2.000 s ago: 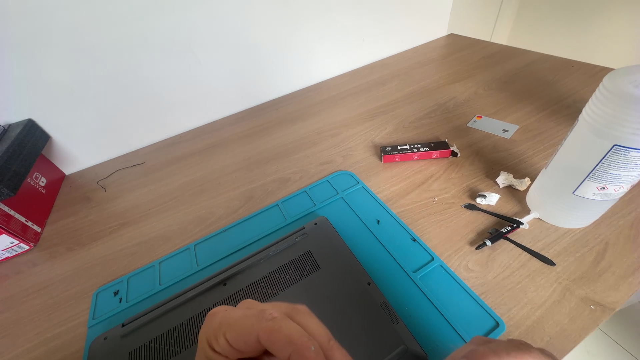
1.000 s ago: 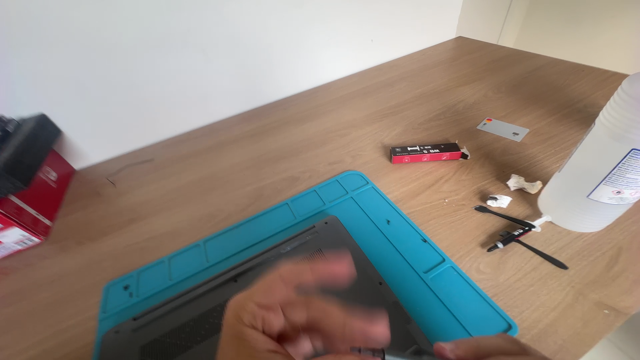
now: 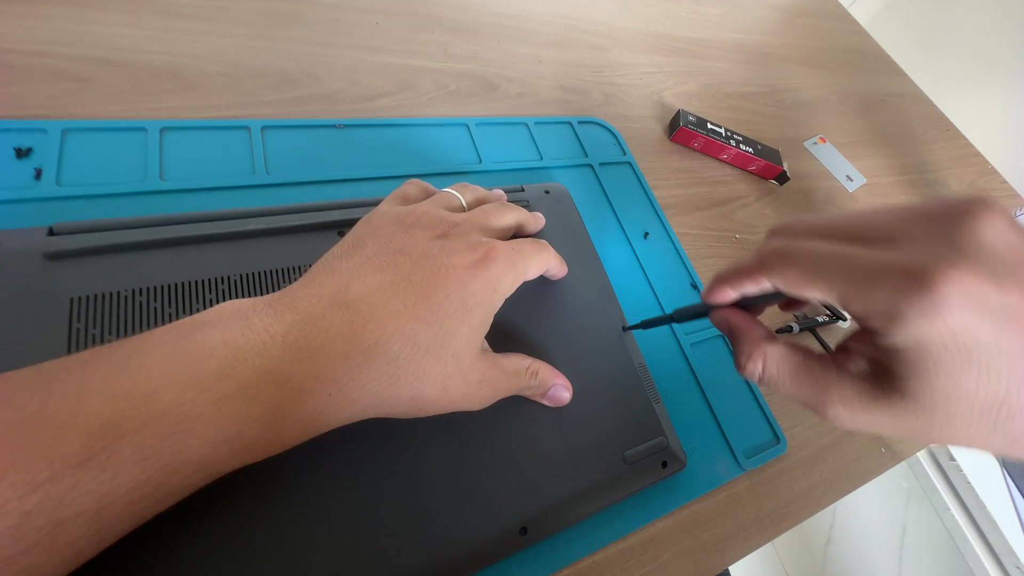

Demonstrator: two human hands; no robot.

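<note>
A dark grey laptop [image 3: 480, 472] lies bottom side up on a blue silicone repair mat [image 3: 616, 216]. My left hand [image 3: 448, 296], with a ring on one finger, rests flat across the laptop's bottom cover, fingers spread. Between the thumb and fingers of my right hand [image 3: 864, 320] is a slim black screwdriver [image 3: 688, 313], its tip at a screw hole by the laptop's right edge. The right hand is blurred. Small dark screws [image 3: 22, 152] lie in the mat's upper left compartment, and another screw [image 3: 646, 235] is in the right strip.
On the wooden table [image 3: 560, 48], right of the mat, are a black and red thermal grease box [image 3: 728, 148] and a grey card [image 3: 834, 162]. A black syringe [image 3: 812, 323] lies partly behind my right hand. The table's edge runs along the lower right.
The view has moved closer over the laptop. My left hand is now spread on the cover, and the screwdriver in my right hand is now at the laptop's right edge.
</note>
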